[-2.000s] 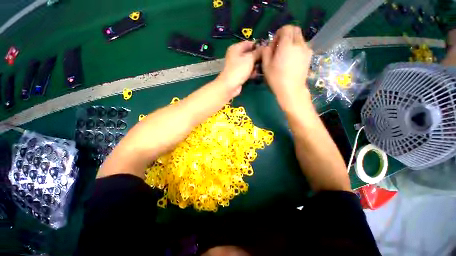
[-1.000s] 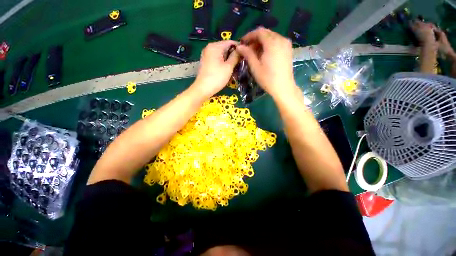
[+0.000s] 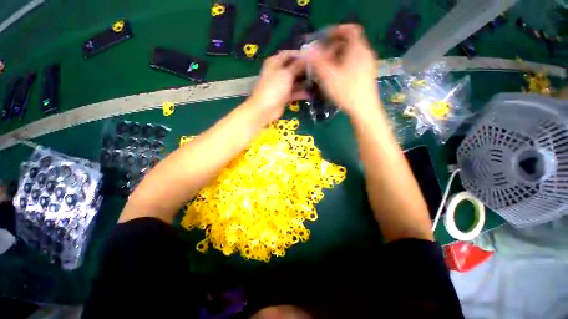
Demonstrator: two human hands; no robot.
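Observation:
My left hand [image 3: 278,81] and my right hand [image 3: 342,65] meet above the pale metal rail, beyond the yellow pile. Both are bare. The right hand is blurred. A dark object [image 3: 321,107] with a shiny, clear-looking part shows between and below the fingers. The fingers hide most of it, and I cannot tell its exact shape. The large pile of yellow ring pieces [image 3: 258,193] lies on the green bench between my forearms. One yellow piece [image 3: 168,108] lies alone by the rail.
Black devices [image 3: 179,64] lie on the green belt, some with yellow pieces. A clear sheet of black parts [image 3: 134,146] and stacked bagged trays [image 3: 56,202] are left. A clear bag [image 3: 433,109], smartphone [image 3: 423,174], grey fan [image 3: 520,159], tape roll [image 3: 464,216] and red packet [image 3: 466,256] are right.
The devices on the belt have shifted left. My hands moved left from their first position, and the right hand has since lifted slightly. Another person's hands, seen at the upper right one second ago, are gone.

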